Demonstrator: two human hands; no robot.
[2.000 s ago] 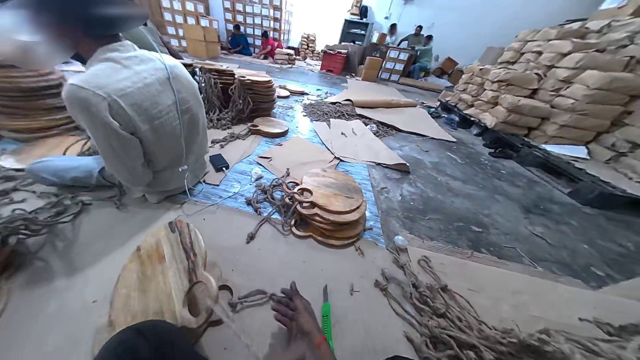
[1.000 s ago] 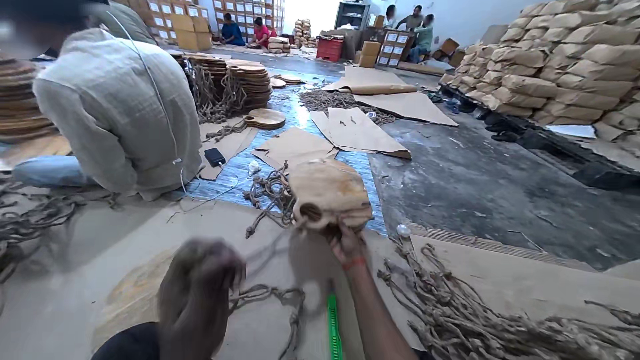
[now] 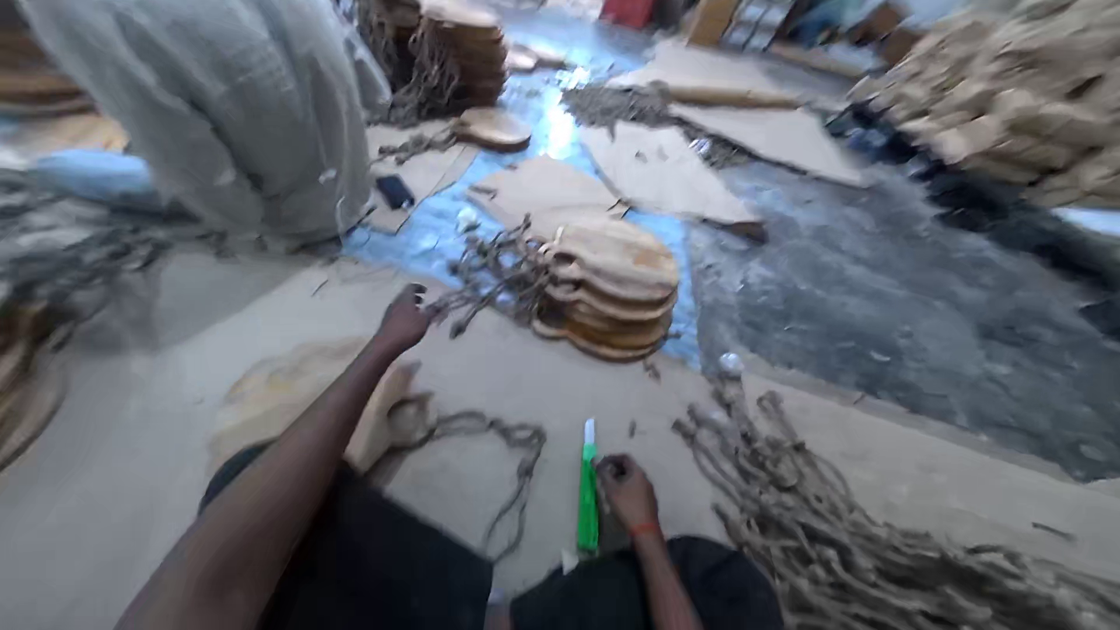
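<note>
My left hand (image 3: 407, 317) is stretched forward at the end of a knotted rope (image 3: 477, 293) that hangs from the stacked round wooden boards (image 3: 612, 280); blur hides whether its fingers grip the rope. My right hand (image 3: 628, 490), with a red thread at the wrist, is beside a green utility knife (image 3: 588, 499) lying on the brown paper, fingers curled; whether it touches the knife is unclear. Another wooden board (image 3: 280, 385) lies by my knee, partly behind my left forearm, and a looped knotted rope (image 3: 525, 437) runs across the paper between my hands.
A heap of knotted ropes (image 3: 814, 499) lies at right. A person in a light shirt (image 3: 236, 114) sits at upper left, near a phone (image 3: 395, 192) and another stack of boards (image 3: 477, 61). Cardboard sheets (image 3: 665, 175) lie ahead; wrapped packages (image 3: 1024, 96) are piled at upper right.
A second ago my right hand held a board at the stack; now it is back by the green knife, and the board is on the stack. My left hand has reached forward to the ropes.
</note>
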